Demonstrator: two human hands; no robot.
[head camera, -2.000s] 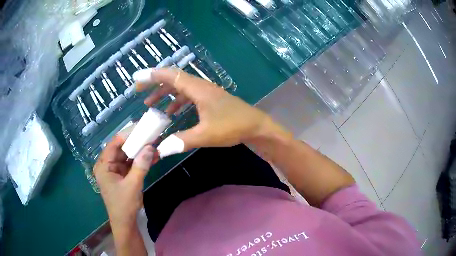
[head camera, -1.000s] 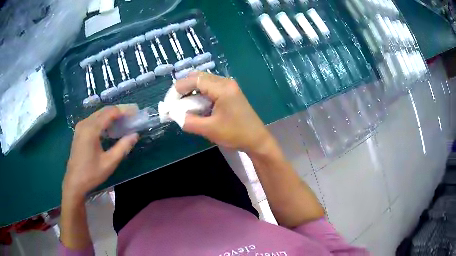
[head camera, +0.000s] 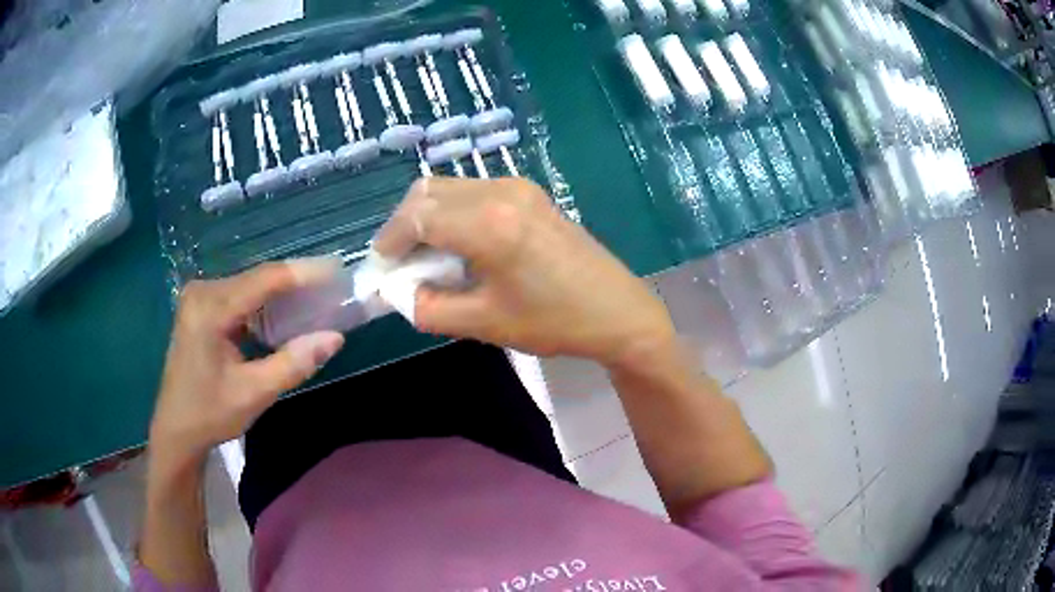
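Note:
My left hand (head camera: 237, 347) grips a pale, blurred, partly see-through piece (head camera: 307, 310) between thumb and fingers. My right hand (head camera: 509, 272) holds a white and pale grey piece (head camera: 434, 273) against its right end, just over the bench's front edge. White covers show at my right fingertips, hard to tell from the part. Whether the two pieces are joined is blurred. Behind my hands, a clear tray (head camera: 336, 223) holds a row of thin metallic pin parts with grey-lavender ends (head camera: 303, 116); my right hand hides part of its right side.
A second clear tray (head camera: 740, 185) at the right holds white units (head camera: 685, 72) and overhangs the bench edge. Stacked filled trays (head camera: 914, 104) stand further right. A white packet (head camera: 58, 197) lies left, a cloudy bag (head camera: 104, 46) upper left, a white card (head camera: 259, 16) behind.
Two seconds ago my left hand held a white block and my right hand was open beside it. Now both hands grip pieces end to end. The view has shifted, showing more of the right tray.

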